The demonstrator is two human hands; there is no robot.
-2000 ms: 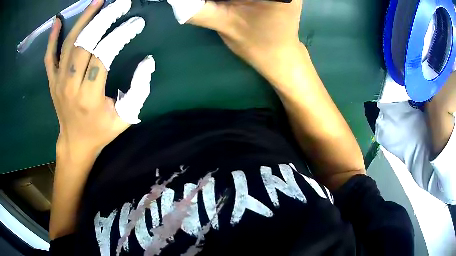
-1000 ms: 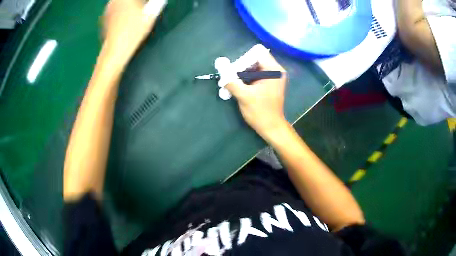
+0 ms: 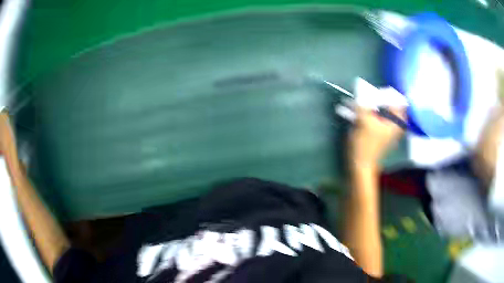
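Observation:
The view is strongly blurred by motion. My right hand [image 3: 373,130], with white finger cots, holds dark-handled tweezers [image 3: 393,118] like a pen, their pale tip pointing up and left over the dark-green mat [image 3: 182,138]. A dark smeared strip [image 3: 248,80], which looks like the row of small black pieces, lies on the mat left of the tweezer tip. My left hand [image 3: 10,146] is at the far left edge, partly cut off and blurred; its fingers and anything in them cannot be made out.
A large blue reel [image 3: 461,72] stands just right of my right hand, over a white sheet [image 3: 436,152]. A co-worker's arm [image 3: 491,135] and pale clothing are at the right edge. A brighter green surface [image 3: 166,16] lies beyond the mat, and a pale curved rail [image 3: 6,33] runs along the left.
The view has swung. Against one second ago, my left hand is now at the far left edge, and my right hand with the tweezers appears farther right, close to the reel.

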